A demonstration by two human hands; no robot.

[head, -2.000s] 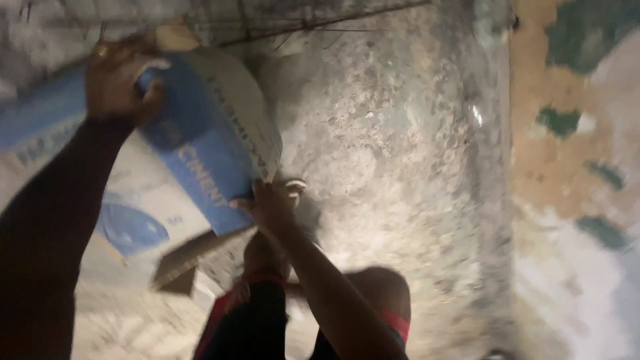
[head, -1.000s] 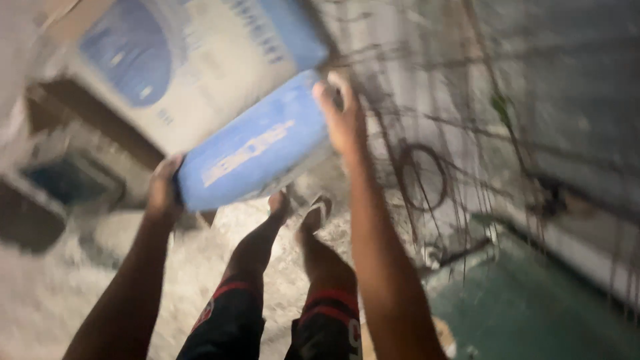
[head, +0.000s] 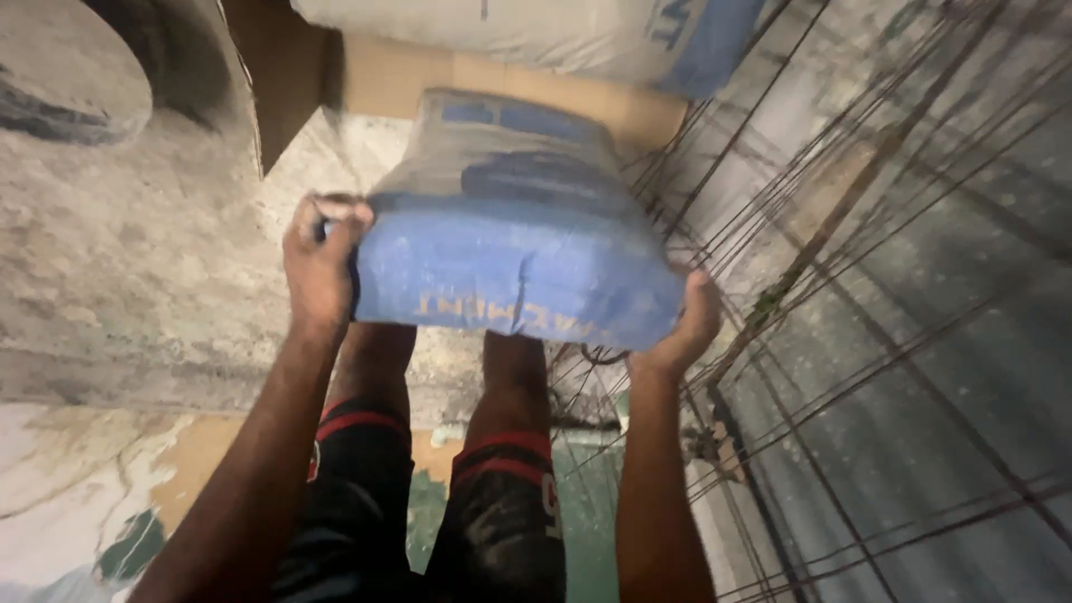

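A blue and grey-white cement bag [head: 519, 260] hangs between my hands in front of my legs, its printed blue end facing me. My left hand [head: 322, 260] grips the bag's left corner, thumb on top and fingers curled at the edge. On the opposite corner, my right hand [head: 682, 327] clasps the edge from the side, its fingertips partly hidden. Beyond the held bag lies another blue and white cement bag [head: 536, 33], on or against brown cardboard [head: 511, 79]. Motion blurs the held bag's far part.
Thin steel rods forming a mesh [head: 837, 226] lean along the right side, close to my right hand. A cardboard flap [head: 276, 84] stands at upper left, near a dark round container [head: 180, 59]. The rough concrete floor [head: 126, 243] spreads at left, with a peeling painted wall [head: 92, 486] below.
The view has swung round strongly. A second ago both hands held a blue bag end against another bag; now the held bag is apart from the one beyond it, in front of my legs.
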